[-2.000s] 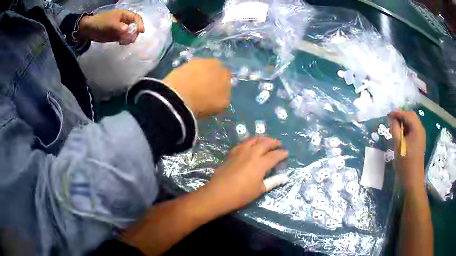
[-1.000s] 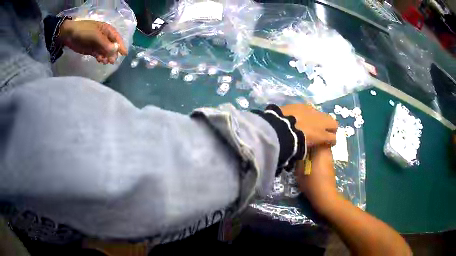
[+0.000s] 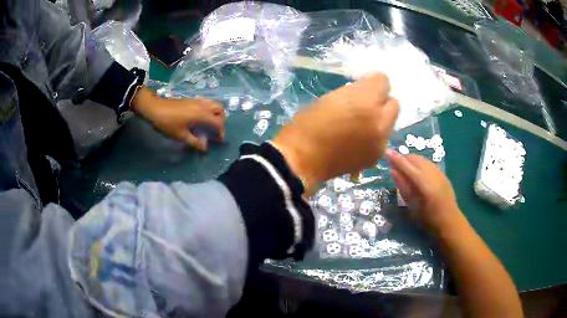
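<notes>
My right hand (image 3: 426,189) is at the right of the clear plastic sheet (image 3: 373,273), its fingers pointing up and left. No stick shows clearly in it; whether it holds anything cannot be told. My left hand is not in view. Many small white holed parts (image 3: 352,238) lie on the sheet left of my right hand. Several white discs (image 3: 424,143) lie just above it. A neighbour's blurred hand (image 3: 348,127) reaches over the parts, close to my fingertips, and hides some of them.
The neighbour's denim sleeve (image 3: 168,242) covers the lower left; their other hand (image 3: 180,121) is above the green top. An open bag of white pieces (image 3: 404,74) lies behind, a labelled bag (image 3: 230,32) at top left. A heaped parts box (image 3: 500,168) stands at right.
The neighbour's near arm swung right across my hands, then drew partly back up and left. Their other hand moved down and right. My left hand, seen earlier, has gone from view.
</notes>
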